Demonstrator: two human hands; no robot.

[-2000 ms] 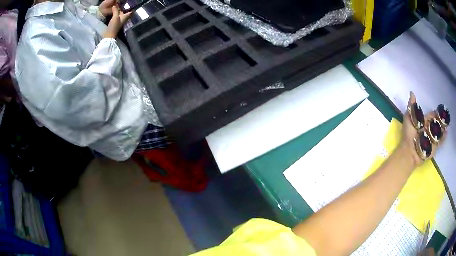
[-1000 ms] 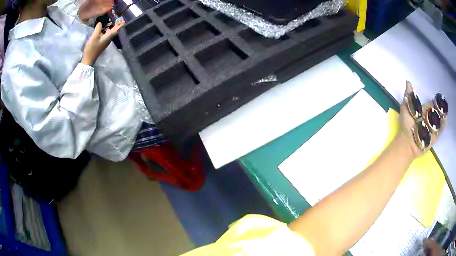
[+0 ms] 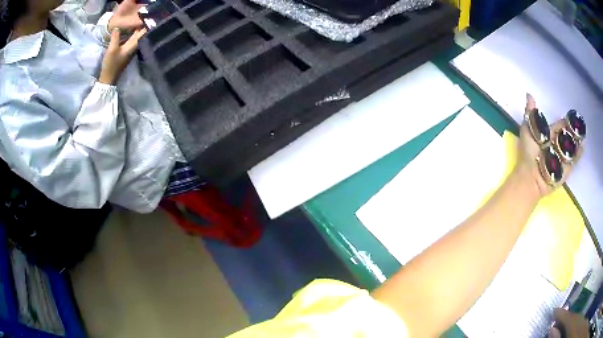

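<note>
My left hand (image 3: 543, 155) is at the right, palm up with fingers spread, holding several round watch heads (image 3: 551, 165) with gold rims and black faces. Small red or pink marks show on the faces. My right hand (image 3: 572, 323) is small, blurred and cut off in the bottom right corner. A slim pen (image 3: 580, 288) rises from its fingers. A printed record sheet (image 3: 506, 300) and a yellow sheet (image 3: 555, 241) lie beneath and beside my left forearm.
A black foam tray (image 3: 231, 125) with square pockets stands at upper centre, with bubble wrap (image 3: 344, 28) around a black pad on top. A white board (image 3: 360, 142) lies along it. White paper (image 3: 430, 191) lies on the green mat (image 3: 344, 204). A seated person (image 3: 66, 132) is at left.
The bench, foam tray and my left hand have shifted left and slightly up in view. The watch heads remain on my left palm. The pen shows more clearly at my right hand.
</note>
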